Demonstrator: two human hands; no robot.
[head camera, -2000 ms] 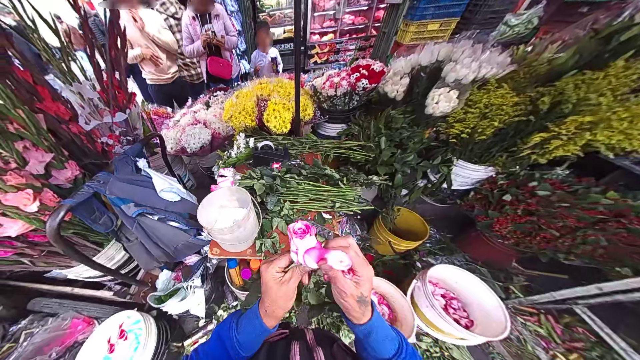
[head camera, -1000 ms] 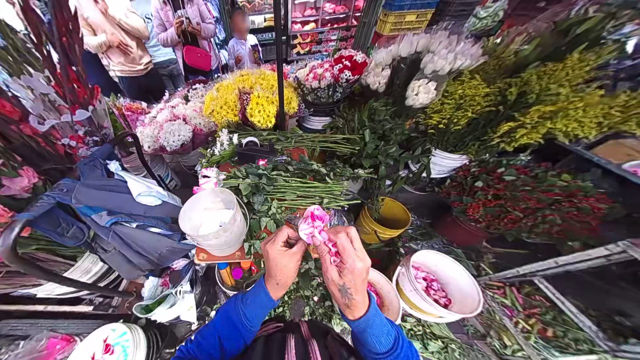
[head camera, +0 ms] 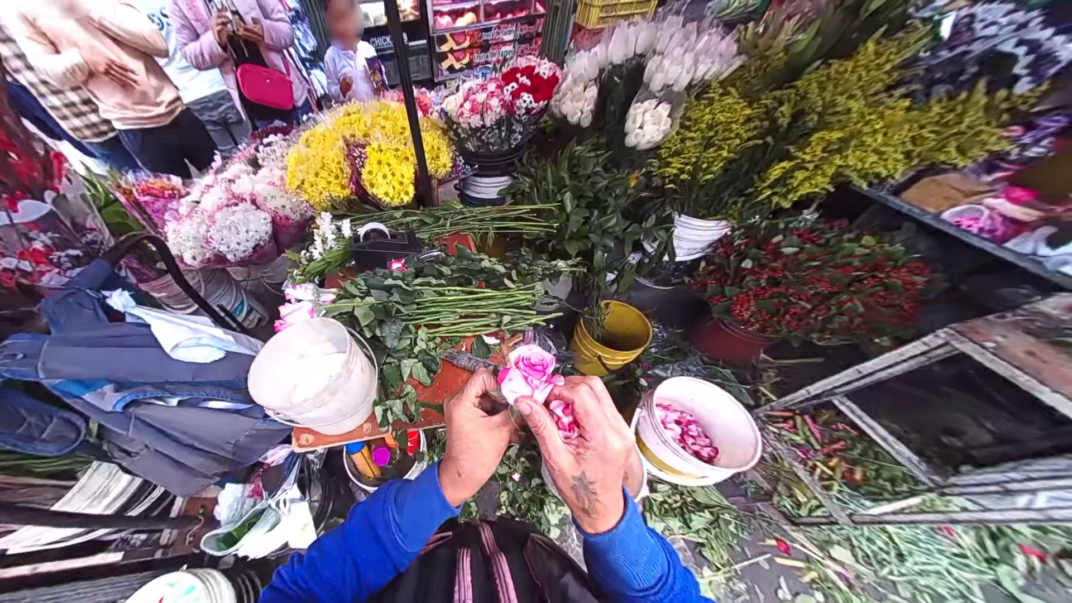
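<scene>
A pink and white rose bloom [head camera: 529,373] is held between my two hands, just beyond the near edge of the work table. My left hand [head camera: 479,435] grips it low on its left side, the fingers curled underneath. Thumb and fingers of my right hand [head camera: 584,444] pinch at its right side, with pink petals [head camera: 564,419] gathered against the fingers. Whether the bloom has a stem below is hidden by my hands. A white bucket [head camera: 741,435] holding loose pink petals [head camera: 688,431] stands to the right of my right hand.
Green rose stems [head camera: 477,308] lie across the table [head camera: 440,385]. An upturned white bucket [head camera: 311,377] sits at its left, and a yellow bucket [head camera: 613,339] stands to its right. Yellow flowers [head camera: 389,167] line the back. A metal frame [head camera: 888,360] is at right; people stand at far left.
The rose's outer petals have changed position; pink petals now show gathered in my right fingers. Both hands have stayed together around the bloom. The view has shifted somewhat.
</scene>
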